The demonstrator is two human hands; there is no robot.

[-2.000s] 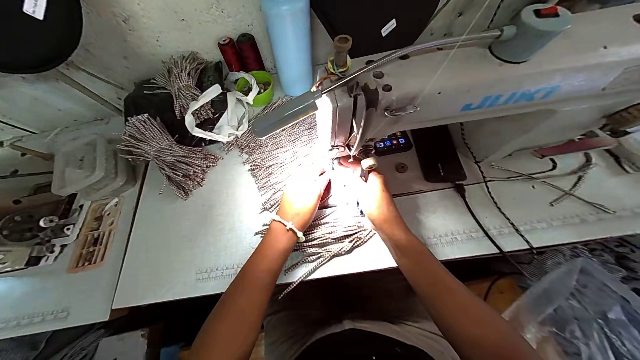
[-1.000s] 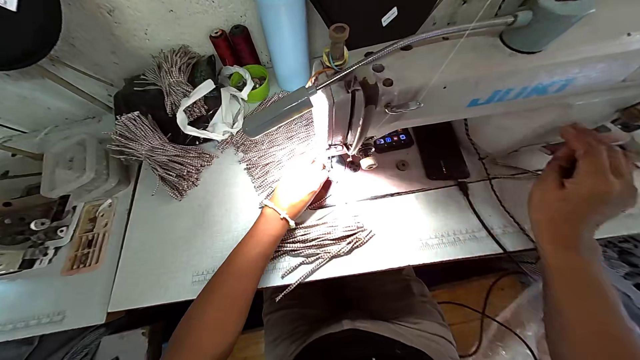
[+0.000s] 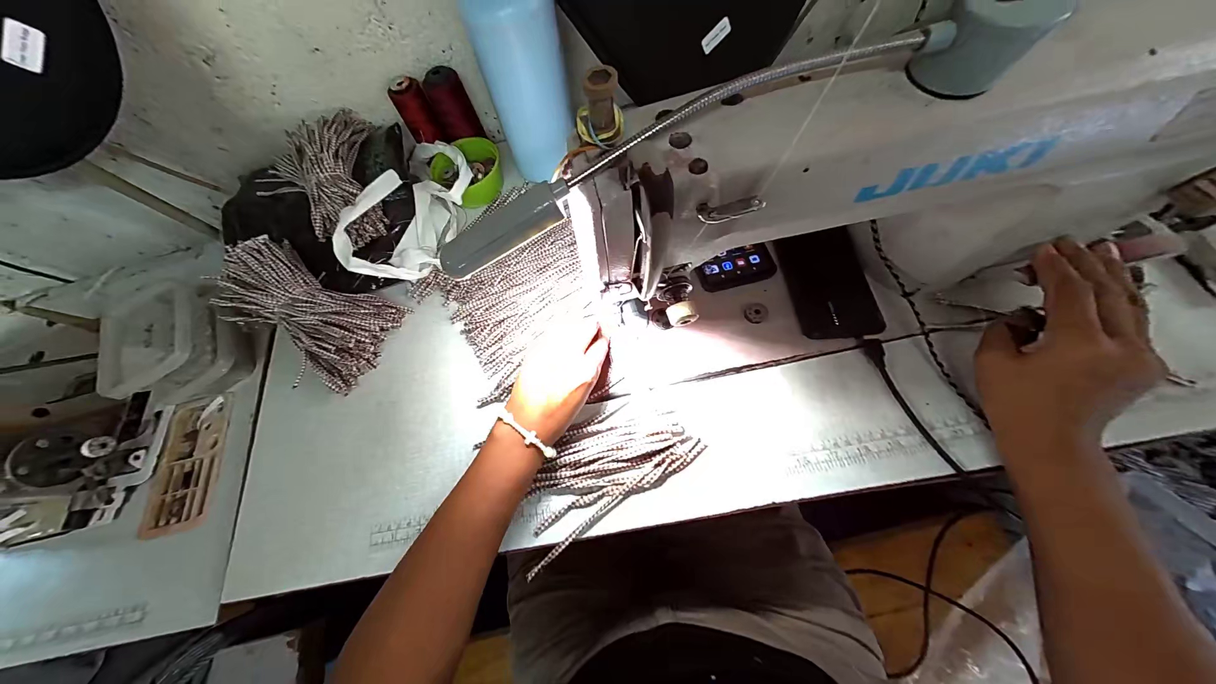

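Observation:
My left hand point(image 3: 560, 375) lies on the cords point(image 3: 527, 294) beside the needle area of a Juki sewing machine point(image 3: 760, 180); glare hides what its fingers hold. A loose pile of speckled cord pieces point(image 3: 617, 456) lies just below it, toward the table's front edge. My right hand point(image 3: 1078, 332) is at the far right, under the machine arm, fingers bent around a dark item too hidden to name. Cord pieces and a pinkish-handled tool point(image 3: 1149, 247) are close to it.
Bundles of cord point(image 3: 309, 313), white strips point(image 3: 408, 228), a green cup point(image 3: 480, 171), red thread spools point(image 3: 432, 104) and a blue bottle point(image 3: 522, 85) stand behind at left. A lit phone point(image 3: 736, 268), a bobbin point(image 3: 755, 313) and a black power bank point(image 3: 829, 285) with a cable lie right of the needle.
My right hand has moved from beside the left hand at the needle to the far right, where its fingers now curl among the items. My left hand has stayed near the needle.

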